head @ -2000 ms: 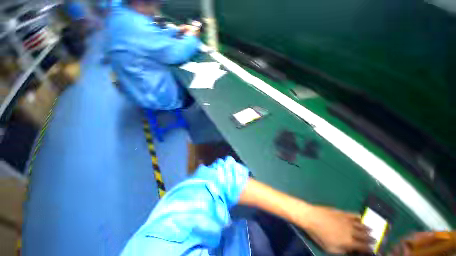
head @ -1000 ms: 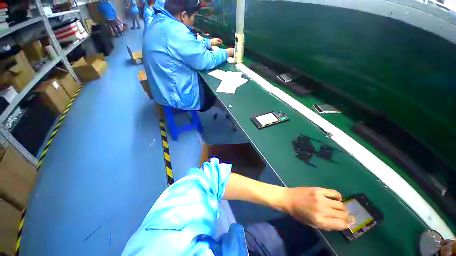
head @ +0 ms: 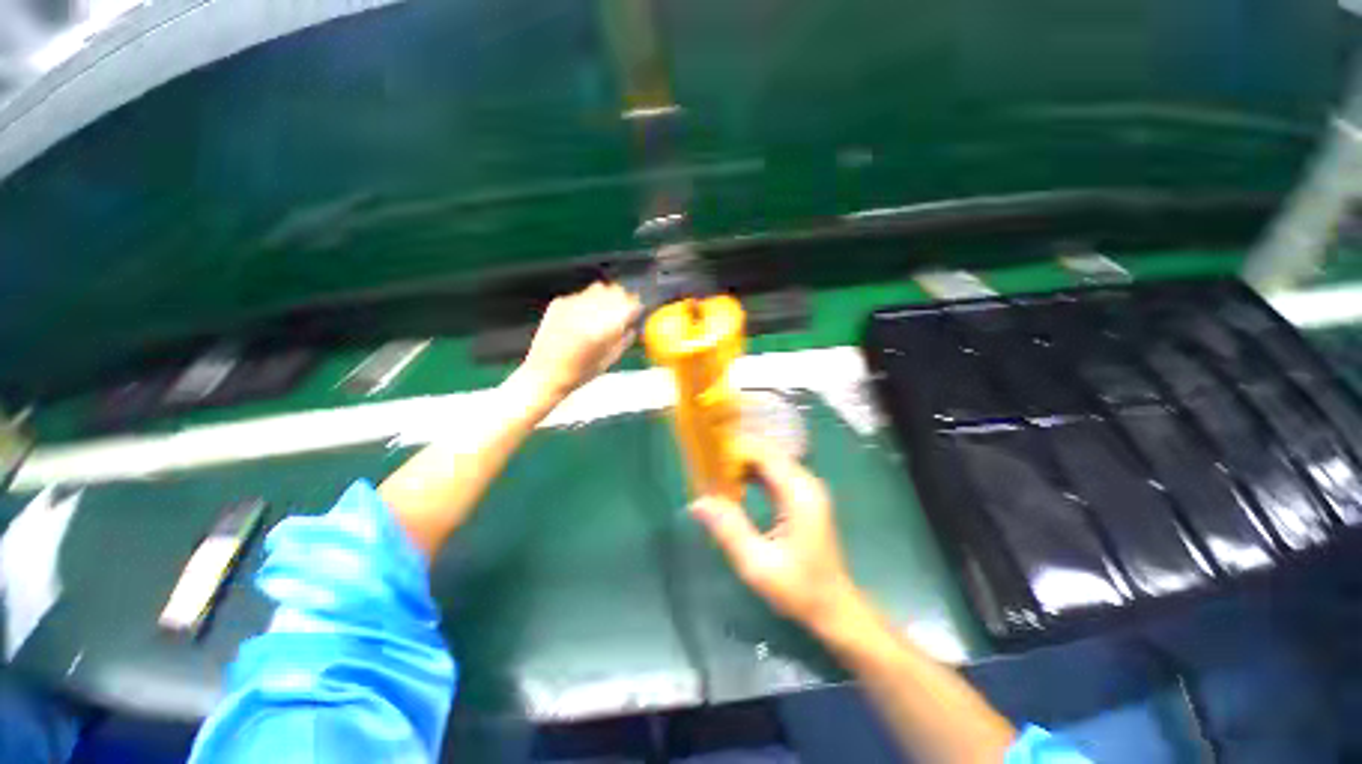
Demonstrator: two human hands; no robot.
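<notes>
The yellow-orange electric screwdriver [head: 695, 381] hangs upright in front of me, somewhat blurred. My right hand [head: 792, 537] has its fingers and thumb around the lower part. My left hand [head: 583, 340] reaches over the white rail, left of the screwdriver's top, fingers curled beside a dark thing at the belt. Blur hides whether it holds that thing. A pale round dish [head: 777, 426] shows partly behind the screwdriver and right hand. A phone assembly [head: 214, 567] with a pale lower part lies at the left of the green mat.
A large black blister tray [head: 1105, 448] lies at the right. The white rail [head: 284, 436] crosses behind the mat. Behind it, the green belt carries dark carriers and pale pieces [head: 386, 367]. White paper [head: 38, 545] lies at the far left.
The view has swung right. My left hand has moved from the yellow-edged phone to over the rail; that phone no longer shows on the mat. The screwdriver and black tray are now in full view.
</notes>
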